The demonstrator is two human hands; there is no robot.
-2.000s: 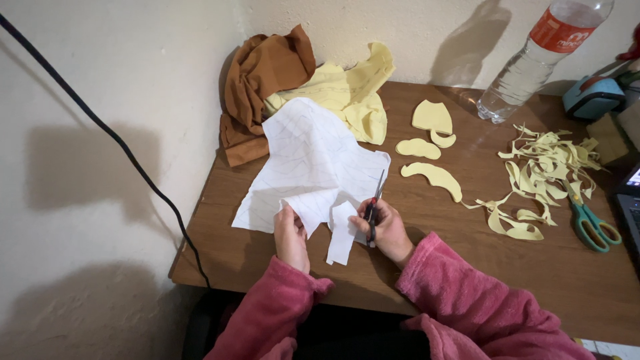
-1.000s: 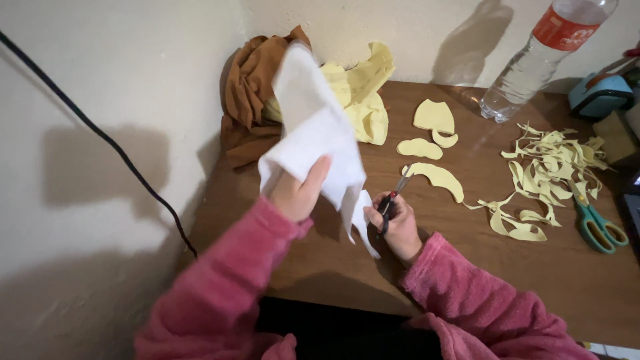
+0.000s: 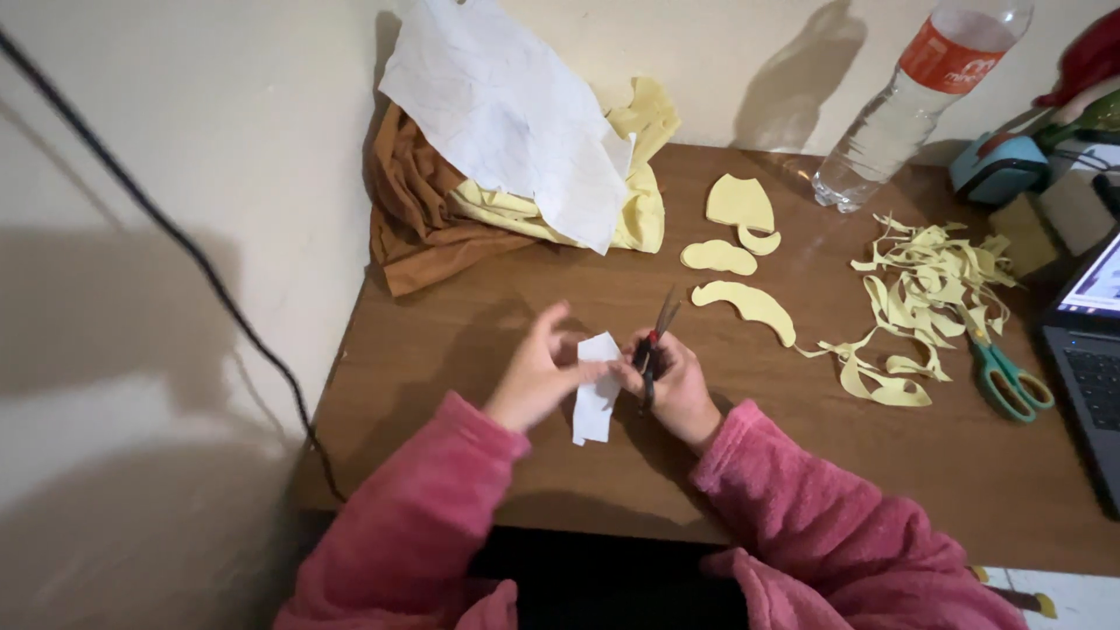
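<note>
My right hand [image 3: 678,385] holds small dark-handled scissors [image 3: 652,350], blades pointing up and away from me. Between my two hands is a small white fabric piece [image 3: 598,398]; the fingertips of my right hand meet its right edge. My left hand [image 3: 551,372] is at the piece's left side, fingers spread and slightly blurred; whether it grips the piece is unclear. Farther back, the large white cloth [image 3: 516,114] lies over brown cloth [image 3: 420,210] and yellow cloth [image 3: 647,201]. Cut yellow pieces [image 3: 744,306] lie beyond my right hand.
Yellow offcuts [image 3: 936,280] are heaped on the right, beside green-handled scissors [image 3: 1011,381]. A clear plastic bottle [image 3: 910,105] stands near the back wall, with a light-blue object [image 3: 997,166] to its right. A laptop [image 3: 1089,367] sits at the right edge. A black cable [image 3: 188,249] hangs at the left.
The large white cloth was in my left hand one second ago; now it lies on the brown and yellow cloths at the back. My left hand has come down to the small white piece.
</note>
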